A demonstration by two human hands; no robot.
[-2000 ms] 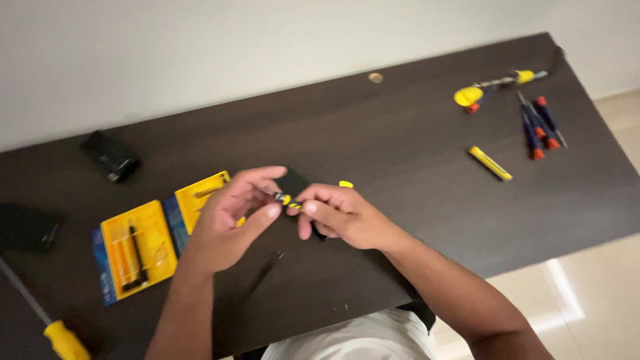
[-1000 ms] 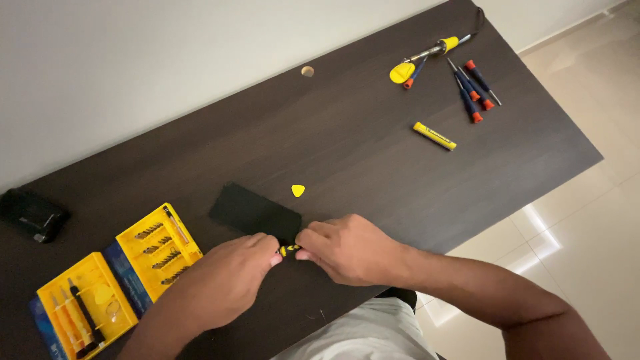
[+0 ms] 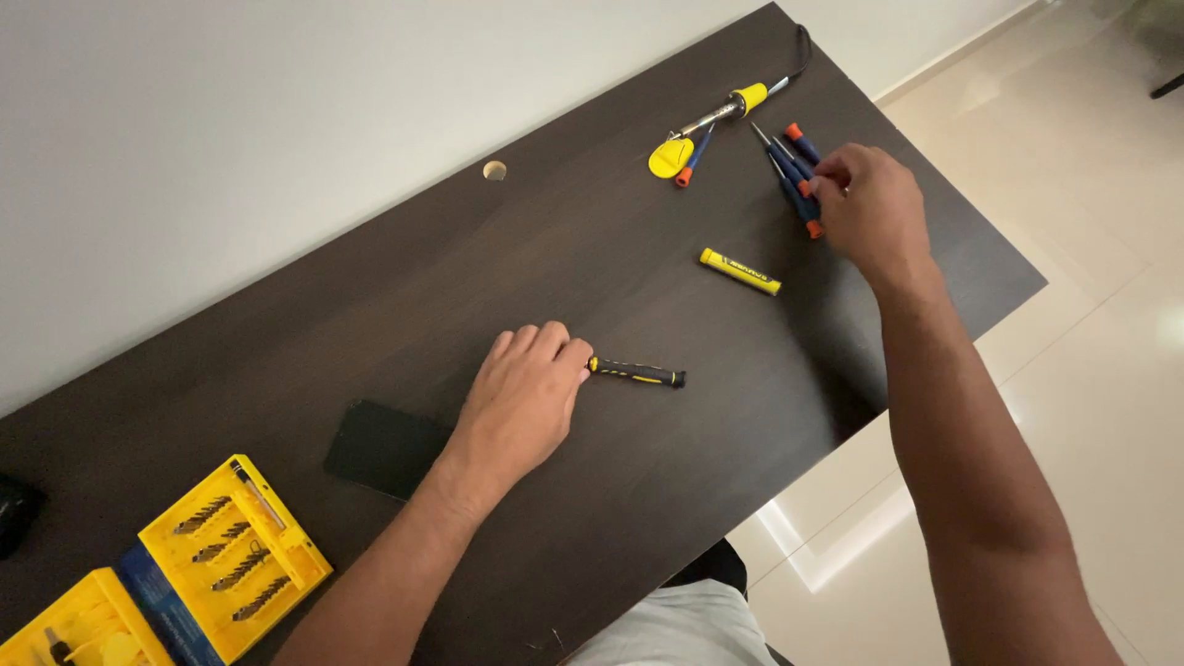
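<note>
My left hand [image 3: 530, 398] is low over the tabletop, its fingers at the end of a black and yellow screwdriver handle [image 3: 638, 372]; whether they grip it is hidden. Under that forearm lies a dark flat phone-like slab [image 3: 387, 449], partly covered. At the right, my right hand [image 3: 869, 199] reaches to several blue precision screwdrivers with orange caps [image 3: 797, 205]. Its thumb and forefinger are close together beside them, and a hold on one cannot be made out. A yellow tube [image 3: 740, 271] bearing writing lies between the two hands.
A soldering iron [image 3: 731, 109] with its cord lies at the far edge, near a yellow disc [image 3: 671, 158] and another blue screwdriver [image 3: 696, 157]. The yellow bit case [image 3: 236, 555] stands open at lower left, a black object [image 3: 17, 513] beyond it. The desk [image 3: 601, 240] has a round hole [image 3: 495, 170].
My hands, together around a small black and yellow piece a second ago, have parted. The right one has moved to the blue screwdrivers. The yellow pick beside the dark slab no longer shows.
</note>
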